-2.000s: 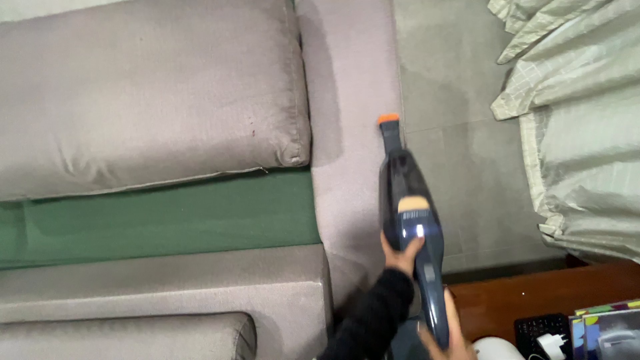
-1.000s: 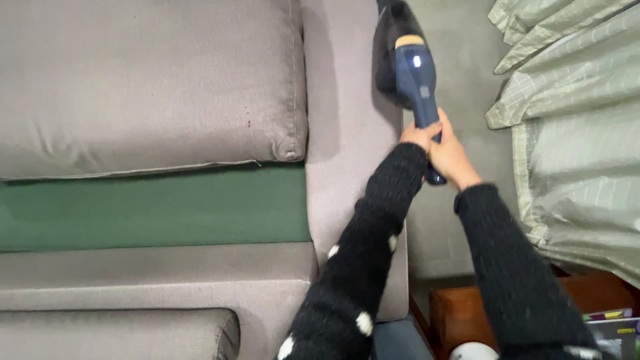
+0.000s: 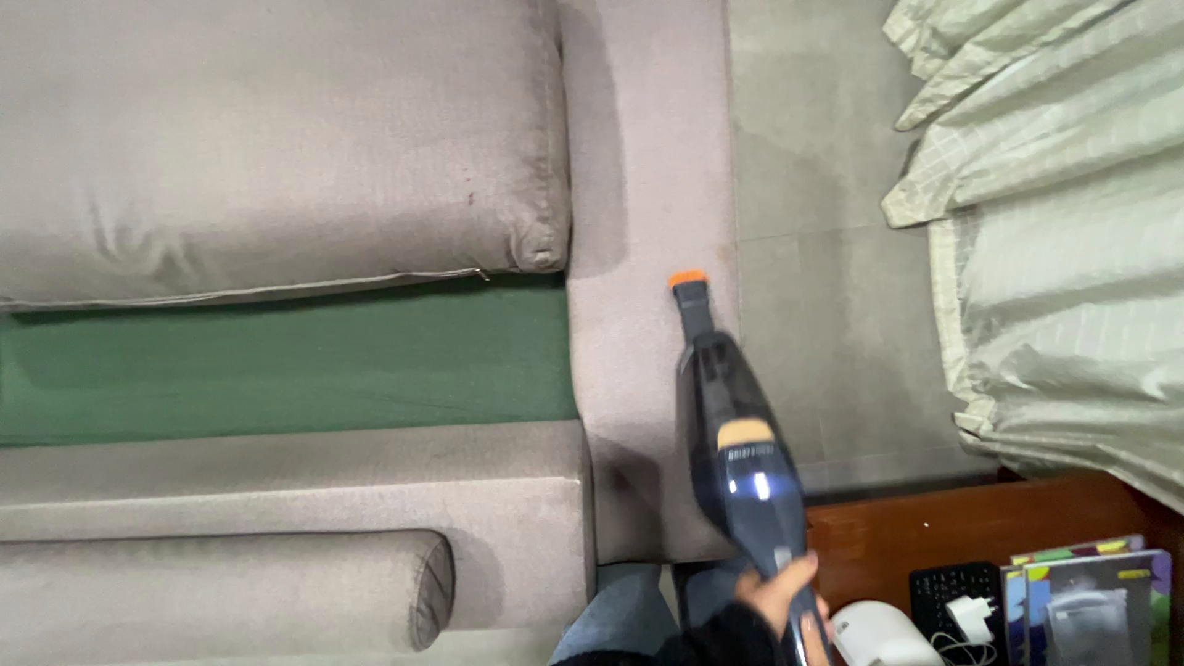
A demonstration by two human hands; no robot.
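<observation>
A dark blue handheld vacuum cleaner (image 3: 763,490) with an orange-tipped nozzle (image 3: 689,278) lies over the sofa's fabric armrest (image 3: 647,185), its tip near the armrest's outer edge. My left hand (image 3: 772,589), in a black sleeve, grips the vacuum's handle from the left. At the handle's right side, low in the view, my right hand (image 3: 816,634) is closed around it, mostly hidden by the handle. A large grey seat cushion (image 3: 324,139) lies to the left, with a strip of green fabric (image 3: 296,361) showing below it.
The sofa's back (image 3: 305,472) and a bolster (image 3: 222,587) are at lower left. Pale curtains (image 3: 1064,259) hang on the right above a tiled floor (image 3: 814,305). A brown wooden table (image 3: 879,546) at lower right bears a white rounded object (image 3: 879,636), a white charger (image 3: 971,615) and books (image 3: 1091,592).
Since one second ago both hands and the vacuum have moved back toward me, down the view. The orange nozzle tip, out of view then, shows again over the armrest.
</observation>
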